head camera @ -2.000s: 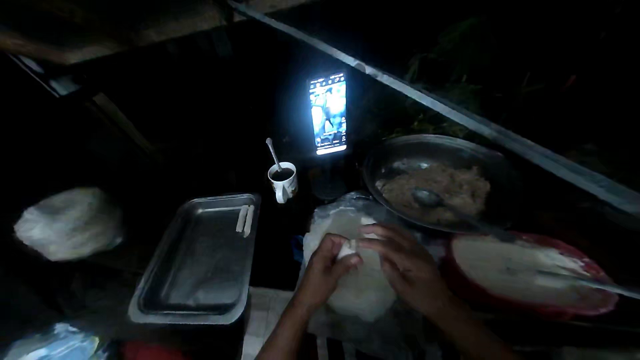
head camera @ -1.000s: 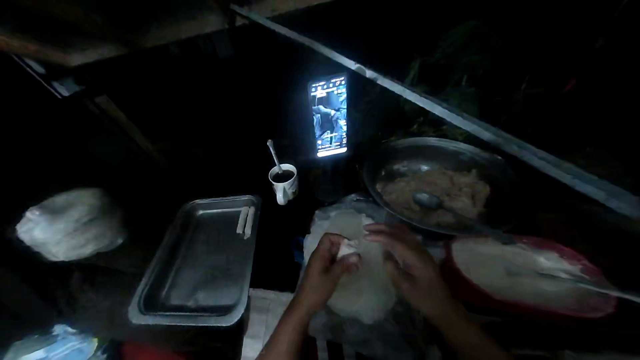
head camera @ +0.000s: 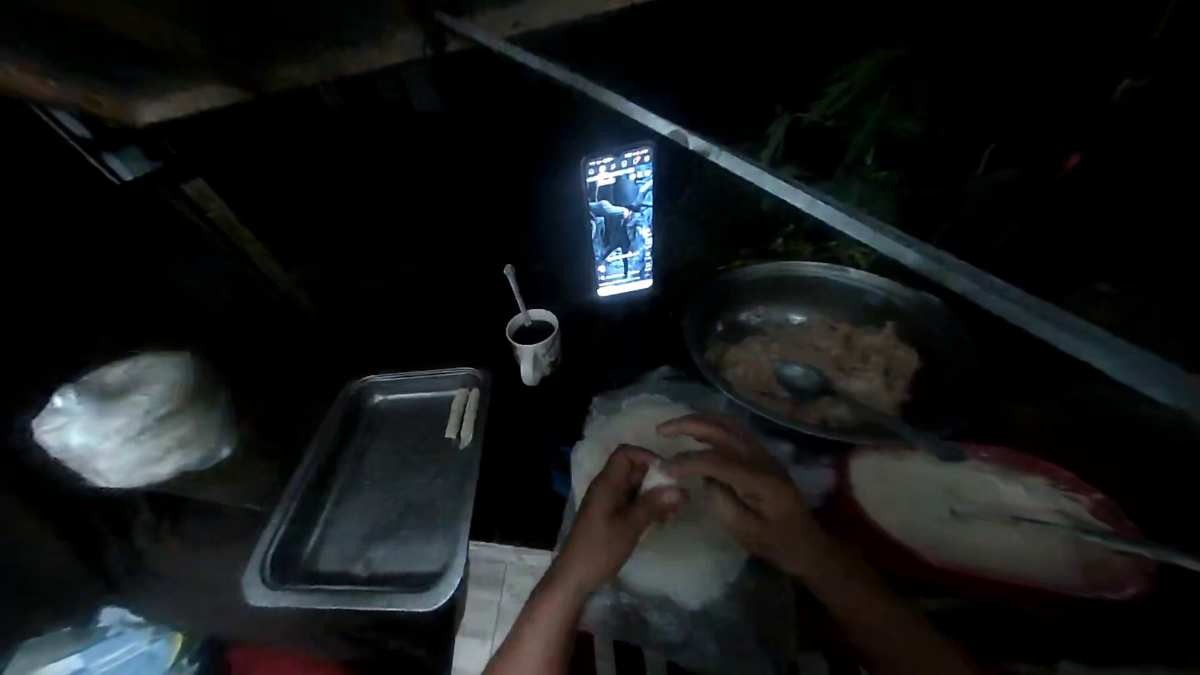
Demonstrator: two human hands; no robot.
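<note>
My left hand [head camera: 619, 511] pinches a small white piece [head camera: 658, 476], perhaps a thin wrapper roll, between thumb and fingers. Beside it on the right, my right hand [head camera: 745, 483] has its fingers spread, the fingertips close to or touching that piece; the contact is unclear. Beneath both hands lie pale round wrappers [head camera: 680, 572] on clear plastic. A metal tray [head camera: 366, 497] on the left holds two thin white rolls [head camera: 461, 417] at its upper right corner. Behind my right hand, a large metal bowl [head camera: 834, 272] contains a brownish filling [head camera: 844, 361] with a metal spoon [head camera: 802, 378].
A red basin [head camera: 1116, 516] of pale mixture with a utensil stands at right. A mug [head camera: 534, 352] of dark liquid with a spoon stands behind the tray, near a lit phone [head camera: 621, 220]. A plastic-wrapped bundle [head camera: 141, 422] lies left. A pale bar [head camera: 844, 216] crosses above.
The picture on the phone screen has changed. Both hands stay over the wrappers, with only small finger movements around the white piece.
</note>
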